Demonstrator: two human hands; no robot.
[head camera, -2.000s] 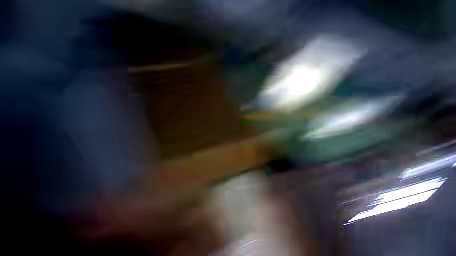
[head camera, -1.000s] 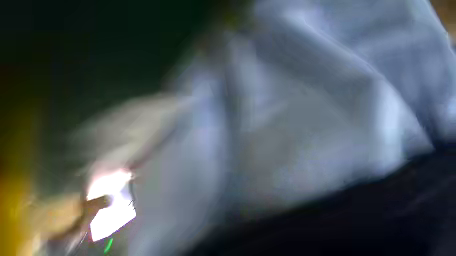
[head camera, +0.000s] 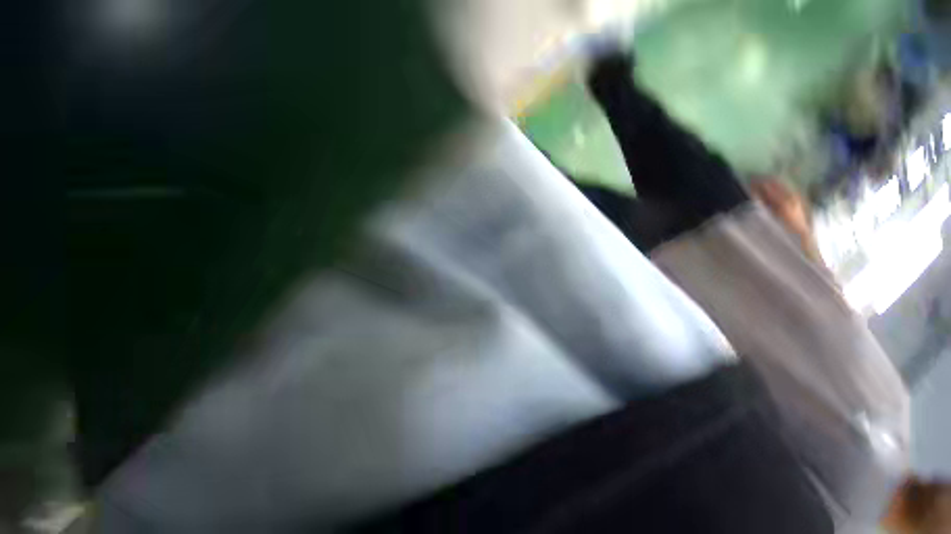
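Observation:
The view is tilted and strongly blurred. Neither my left hand nor my right hand can be made out. Large folds of pale blue-grey fabric fill the middle, nearest to me, with a black fabric-like area below them. I cannot tell whose clothing this is, or whether it is clothing. A pale blurred shape at the top centre cannot be identified. No held object shows.
A person in a light top and dark trousers appears tilted at the right. Glossy green floor lies behind at the upper right. Bright lights show at the right edge. A dark green area covers the left.
The view has swung: the pale fabric sits lower and further left than a second ago. The person and the bright green floor have come into view at the right.

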